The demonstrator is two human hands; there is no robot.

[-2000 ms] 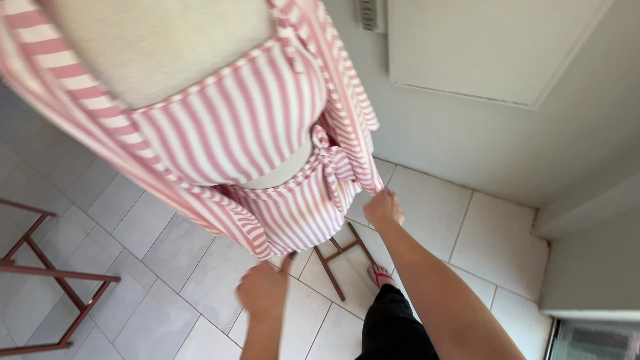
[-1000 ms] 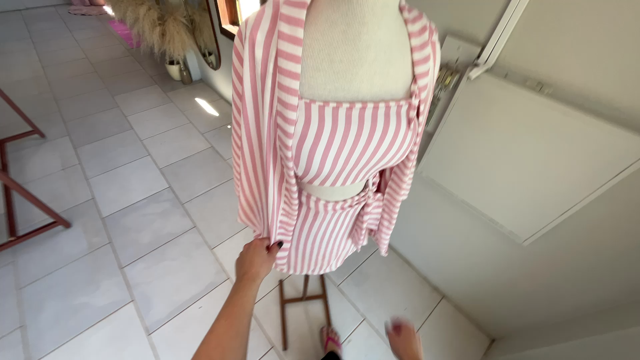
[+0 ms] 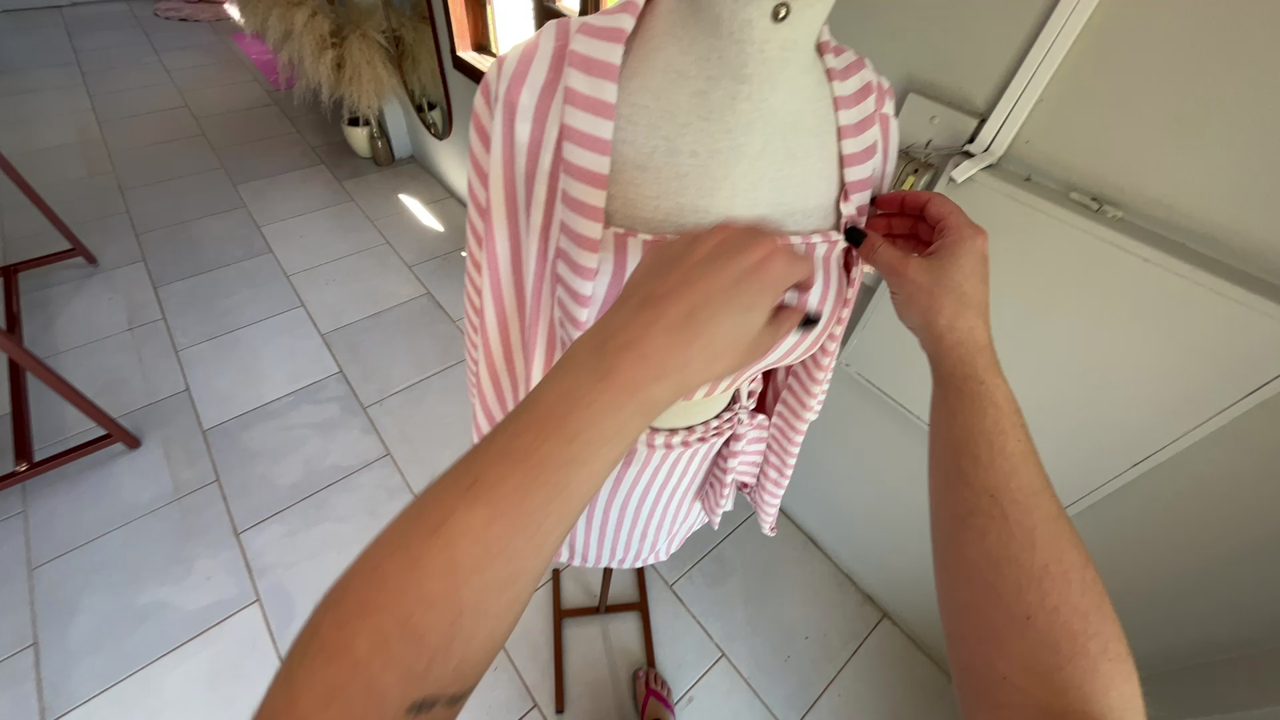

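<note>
A dress form (image 3: pixel 725 130) on a brown metal stand (image 3: pixel 600 610) wears a pink-and-white striped set: an open long-sleeved overlayer (image 3: pixel 520 200), a crop top (image 3: pixel 620 260) and a bottom piece (image 3: pixel 630 500) with a knotted tie (image 3: pixel 740 440) at the side. My right hand (image 3: pixel 925 255) pinches the striped fabric between thumb and fingers at the top's upper right corner, beside the overlayer's front edge. My left hand (image 3: pixel 725 300), blurred, is curled in front of the crop top's chest; its fingertips are partly hidden, and whether it grips fabric is unclear.
Brown metal rack legs (image 3: pixel 60 370) stand at the left on the tiled floor (image 3: pixel 290 480). A pale wall panel (image 3: pixel 1080 330) is close on the right. Pampas grass (image 3: pixel 330 60) in a pot and a mirror (image 3: pixel 425 70) stand behind. My sandalled foot (image 3: pixel 652 692) is near the stand.
Both hands have moved up from the garment's lower part to chest height. My left hand has let go of the overlayer's lower edge. My right hand, free one second ago, now pinches fabric.
</note>
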